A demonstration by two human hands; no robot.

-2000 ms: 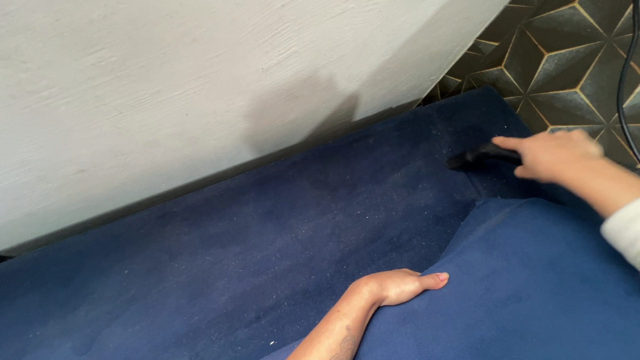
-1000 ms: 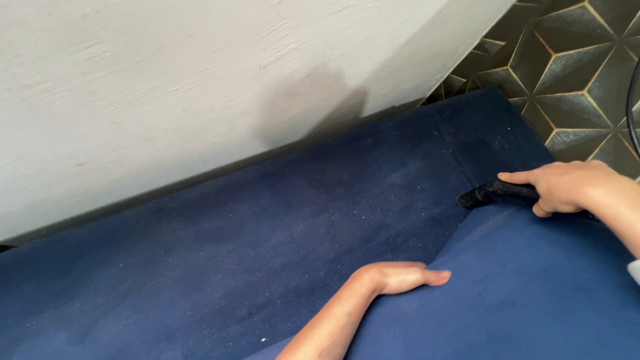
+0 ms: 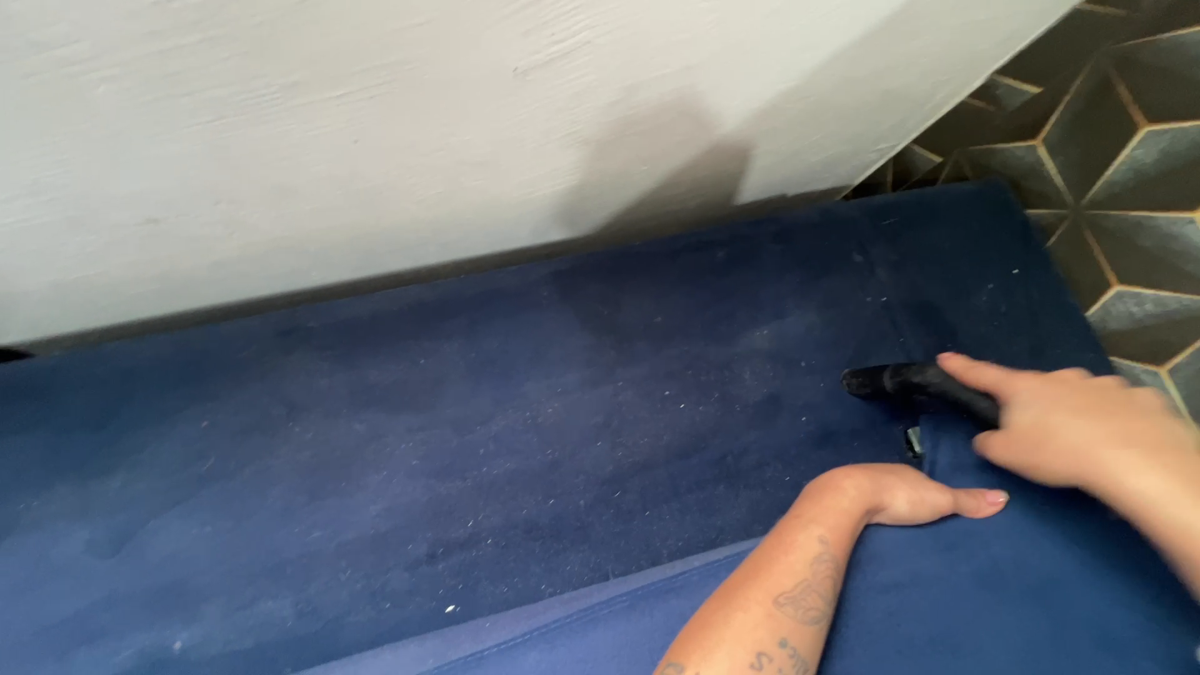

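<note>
My right hand (image 3: 1069, 422) grips a black vacuum nozzle (image 3: 923, 386), its narrow tip on the dark blue fabric of a sofa (image 3: 581, 403). Pale crumbs and lint are scattered over that fabric. Thumb extended, my left hand (image 3: 909, 495) presses against the edge of a blue cushion (image 3: 1012, 581), with its fingers hidden from view. Between the nozzle and my left hand, a small shiny piece (image 3: 914, 441) shows at the cushion's corner; what it is I cannot tell.
A whitish textured wall (image 3: 375, 141) runs along the sofa's far side, with a dark narrow gap between them. At the right, beyond the sofa's end, are dark tiles with a gold-lined geometric pattern (image 3: 1116, 206).
The cushion's corner now shows, with the shiny piece beside it, where neither showed before. The nozzle in my right hand has moved over the sofa fabric near the cushion.
</note>
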